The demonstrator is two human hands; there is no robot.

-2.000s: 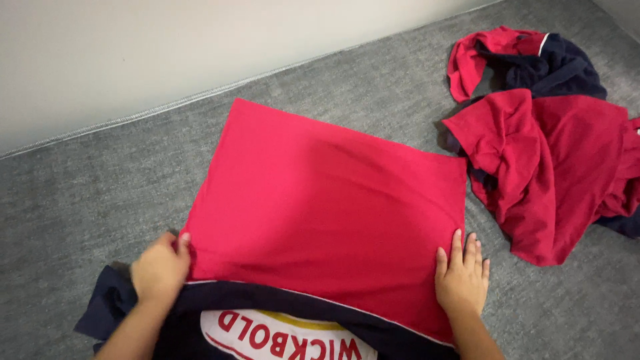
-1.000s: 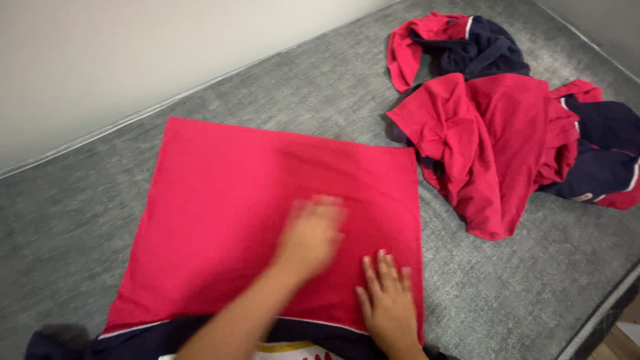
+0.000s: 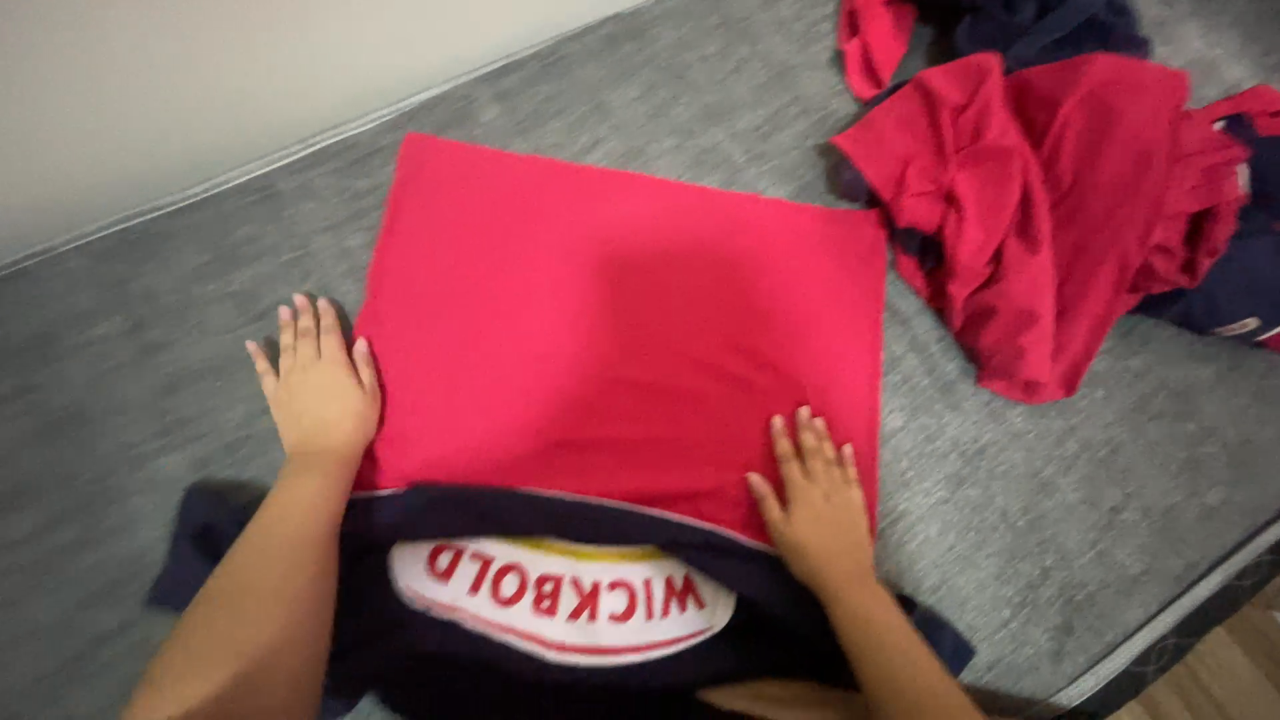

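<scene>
A red and navy shirt [image 3: 620, 330] lies spread on a grey fabric surface, its red part away from me and its navy part near me. A white oval patch with upside-down lettering [image 3: 560, 605] shows on the navy part. My left hand [image 3: 325, 390] rests flat at the red part's left edge, fingers spread, mostly on the grey surface. Near the lower right edge, my right hand [image 3: 815, 500] lies palm down on the red cloth, fingers slightly apart. Neither hand grips the fabric. Navy sleeves stick out on both sides, partly behind my forearms.
Crumpled red and navy garments [image 3: 1040, 220] lie in a heap at the upper right, close to the shirt's corner. The grey padded surface [image 3: 130, 400] meets a pale wall [image 3: 220, 90] at the back. Its piped edge [image 3: 1180, 620] and a wood-look floor [image 3: 1220, 670] show at the lower right.
My left hand, over the middle of the red cloth a second ago, is now at its left edge. My right hand remains on the cloth's lower right. More of the oval patch shows.
</scene>
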